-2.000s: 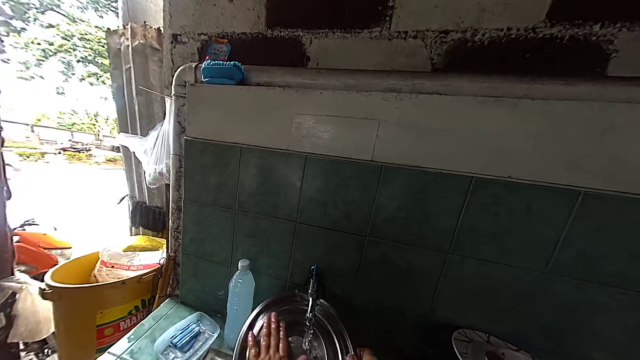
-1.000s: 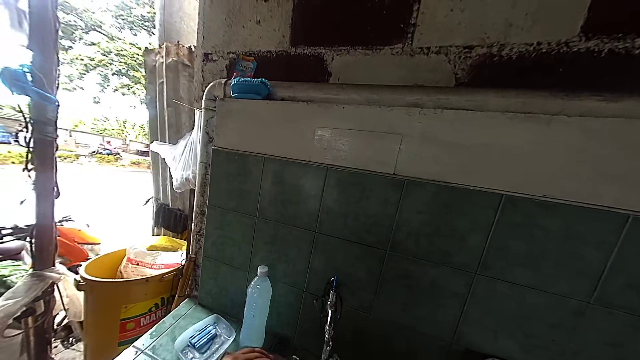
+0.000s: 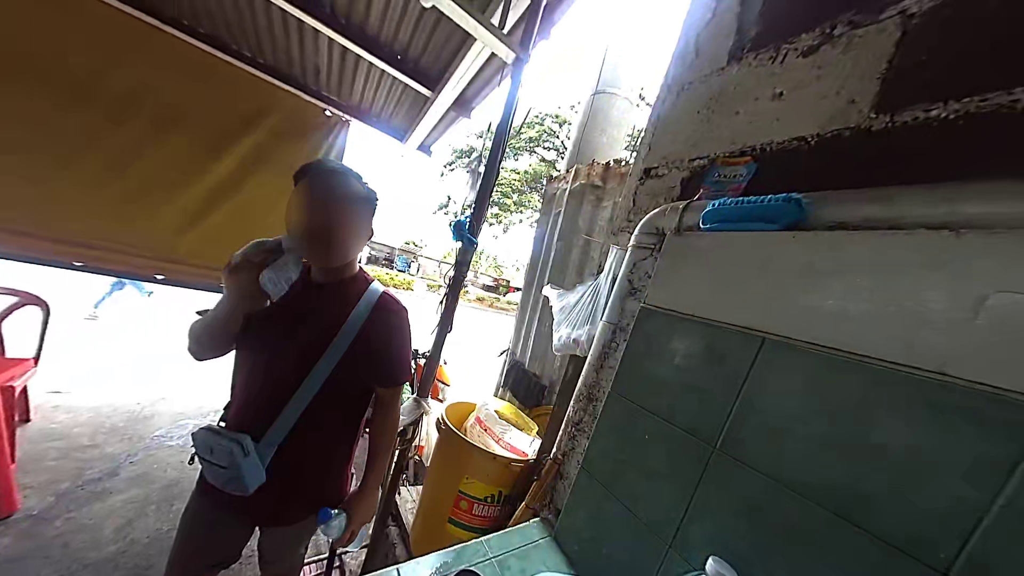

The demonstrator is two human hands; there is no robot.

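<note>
Neither of my hands shows in the head view now. At the bottom edge are a corner of the green tiled counter (image 3: 512,538) and the white cap of a plastic bottle (image 3: 718,566). A blue scrub brush (image 3: 754,213) lies on the pipe ledge along the wall, with a small blue packet (image 3: 726,178) behind it. The faucet and the metal basin are out of view.
A person (image 3: 312,384) with a crossbody bag stands at the left, one hand raised near the mouth, the other on a plastic bottle (image 3: 333,523). A yellow bucket (image 3: 460,488) holding sacks stands beside the counter. A red chair (image 3: 11,400) is at far left.
The view has swung far to the left, so the person now shows and the faucet has gone out of sight. My hands, over the metal basin two seconds ago, have left the view.
</note>
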